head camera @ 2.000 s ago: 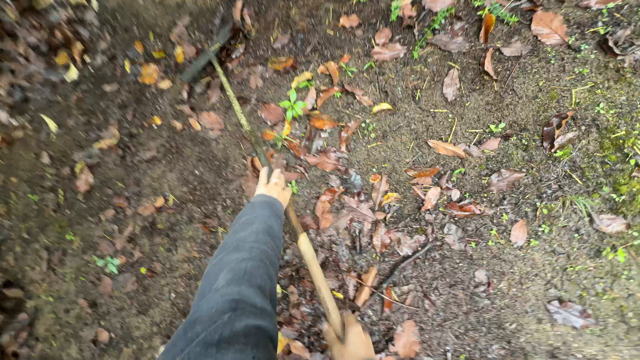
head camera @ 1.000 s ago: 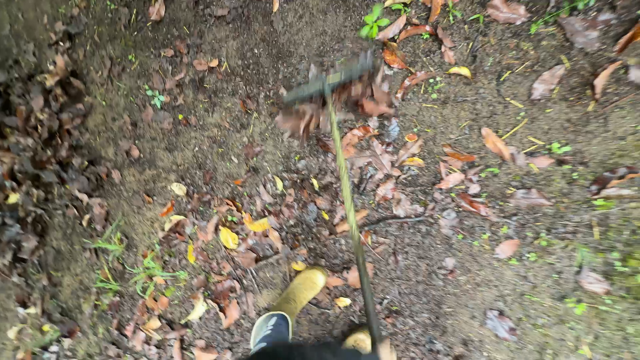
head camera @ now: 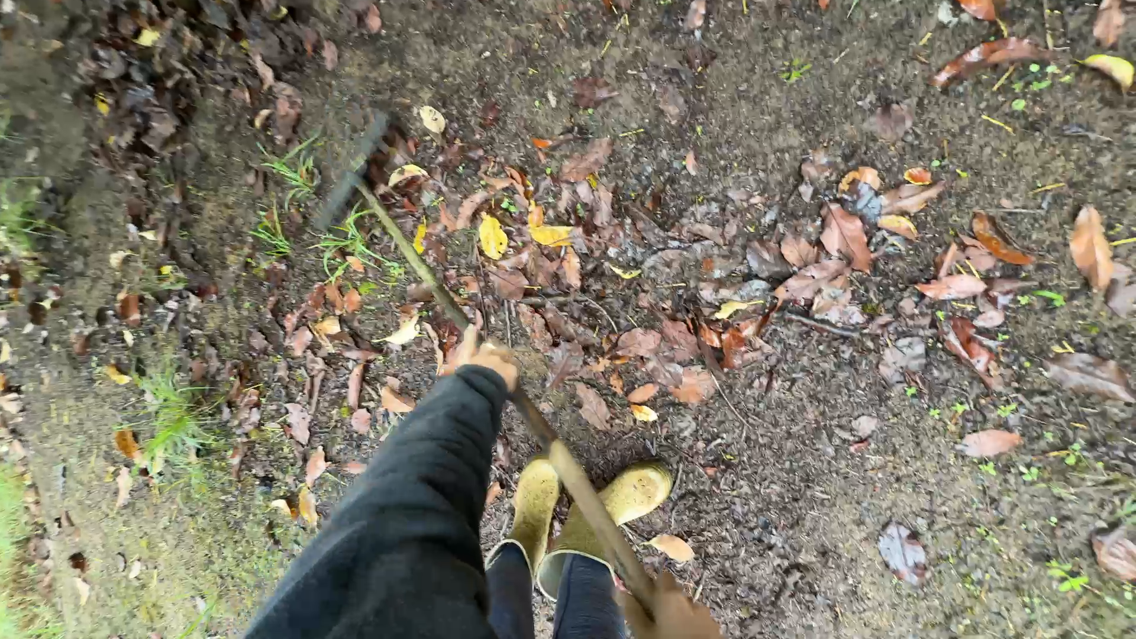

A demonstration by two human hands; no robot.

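Observation:
A long-handled rake (head camera: 568, 466) slants across the view, from the bottom centre up to the left. Its dark head (head camera: 352, 175) is blurred and lies at the upper left, by grass tufts and fallen leaves. My left hand (head camera: 480, 358), in a dark sleeve, grips the middle of the wooden handle. Around the handle's near end, at the bottom edge, my right hand (head camera: 672, 612) is closed; part of it is cut off. Brown and yellow leaves (head camera: 568, 235) are strewn over the soil between the rake head and my feet.
My yellowish rubber boots (head camera: 590, 515) stand on damp soil just beneath the handle. Grass tufts (head camera: 173, 413) grow at the left, and a thick pile of dark leaves (head camera: 160, 98) covers the upper left. Scattered leaves and a thin twig (head camera: 821, 326) lie to the right.
The rake head has swung from the top centre to the left, away from the leaf clump it touched a second ago. My left hand, out of view then, now shows on the handle.

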